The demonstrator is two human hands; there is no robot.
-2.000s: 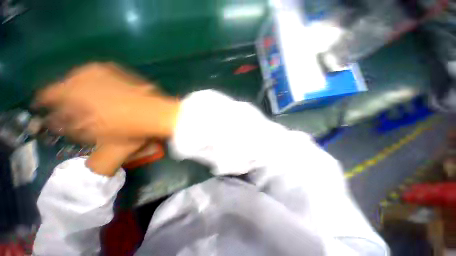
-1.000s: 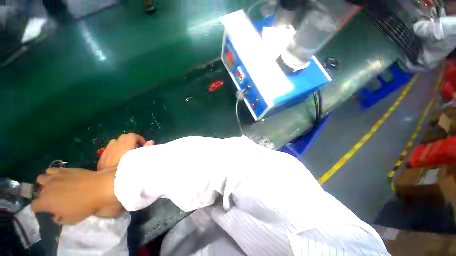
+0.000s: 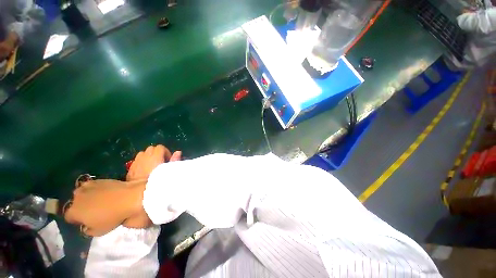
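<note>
My right hand (image 3: 106,203) reaches left across my left wrist, with its fingers bent down beside the tan block at the end of the clear bottle (image 3: 30,210). A thin cable or tube (image 3: 84,177) loops at its fingers. My left hand (image 3: 149,162) shows beyond the right wrist, over the green mat, with its fingers curled and thumb out. A small red piece (image 3: 129,164) lies at its left side. The undersides of both hands are hidden, so I cannot tell what they hold. No watch case or tweezers can be made out.
A blue control box (image 3: 332,89) stands at upper centre-right, with a clear container on top and a thin cable in front. A red clump (image 3: 241,95) lies left of it. White paper (image 3: 51,241) lies by the bottle. Other people's arms show at both upper corners.
From a blurred position further up, my right hand has come down beside the bottle's end. My left hand now shows beyond it. In the last second the view shifted slightly; the hands kept their pose.
</note>
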